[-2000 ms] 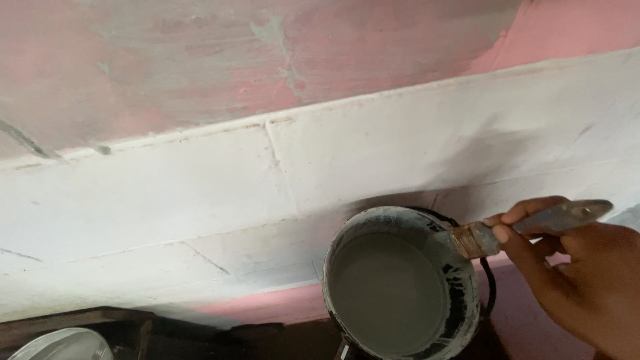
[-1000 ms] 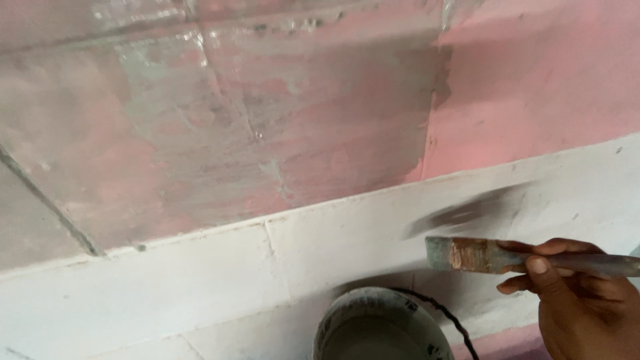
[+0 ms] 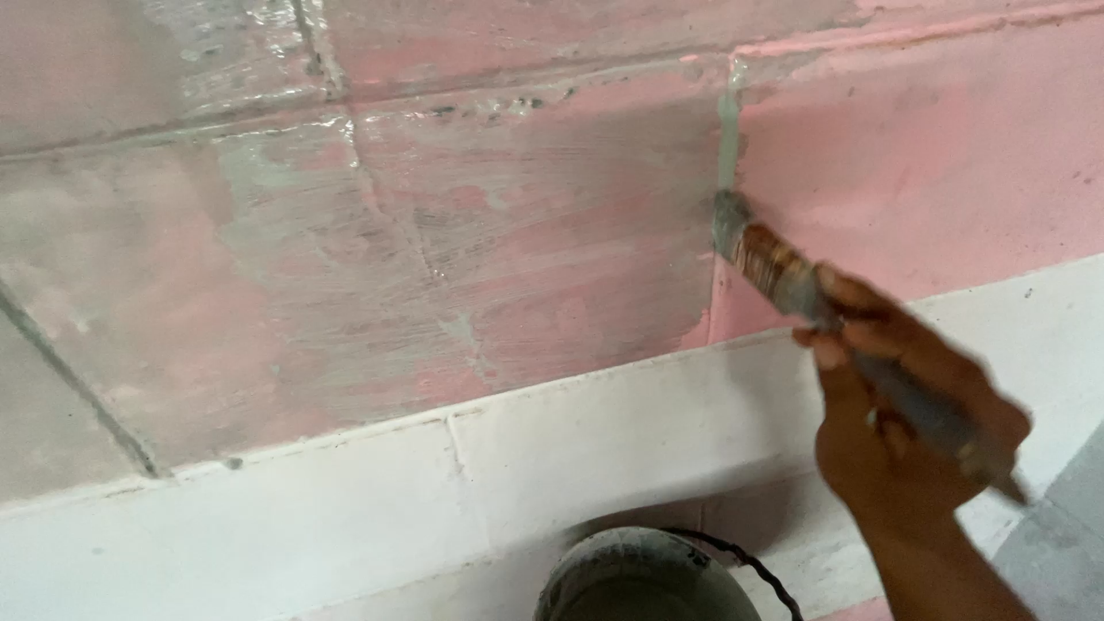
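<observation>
My right hand (image 3: pixel 914 397) grips the handle of a paintbrush (image 3: pixel 780 272) with a worn, paint-stained ferrule. The bristle tip touches a vertical joint in the pink block wall (image 3: pixel 897 172), where a wet grey-green stripe (image 3: pixel 728 142) runs upward from the bristles. Left of the joint, thin grey paint (image 3: pixel 552 216) covers the pink in streaks, with glossy wet spots near the upper joints. Below the hand and to its left is a bucket (image 3: pixel 634 543), cut off by the bottom edge, its inside dark. My left hand is out of view.
A white painted band (image 3: pixel 328 509) crosses the wall below the pink blocks. The bucket's dark, twisted handle (image 3: pixel 750 561) curves out to its right. A grey surface (image 3: pixel 1061 509) shows at the lower right.
The brush was at the bucket's rim, then over the white band, and now touches the pink wall's joint. A grey-green stripe has appeared there. The view has shifted up the wall.
</observation>
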